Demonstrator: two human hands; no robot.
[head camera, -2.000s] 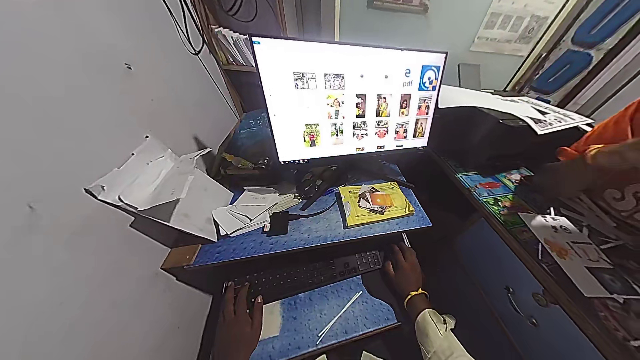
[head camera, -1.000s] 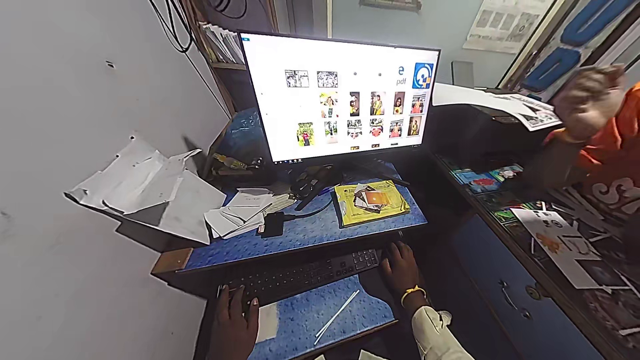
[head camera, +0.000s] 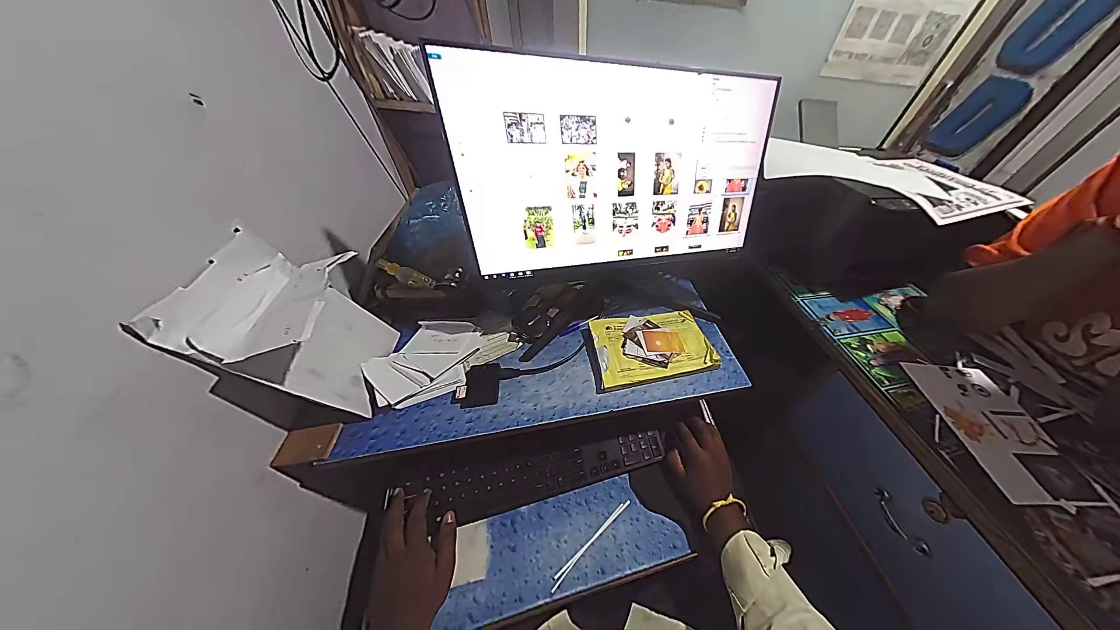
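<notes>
My left hand (head camera: 411, 551) rests with its fingers apart at the left end of a black keyboard (head camera: 534, 472), on a pull-out shelf covered in blue patterned sheet. At the keyboard's right end, my right hand (head camera: 702, 464) lies curved, palm down, wearing a yellow wristband; what is under its palm is hidden. Above stands a monitor (head camera: 604, 166) showing rows of small pictures on a white page. Two thin white strips (head camera: 591, 547) lie on the shelf between the hands.
The upper desk holds a yellow packet (head camera: 612, 372) with small photos on it, a black card reader (head camera: 479, 387) on a cable and loose papers (head camera: 420, 359). Crumpled white sheets (head camera: 332, 350) lean by the left wall. At right, a co-worker's arm (head camera: 1006, 289) reaches over a cluttered counter.
The co-worker's hand, raised one second ago, is down at the counter. A panel with text shows at the screen's right side, where icons were before. My hands stay at about the same places.
</notes>
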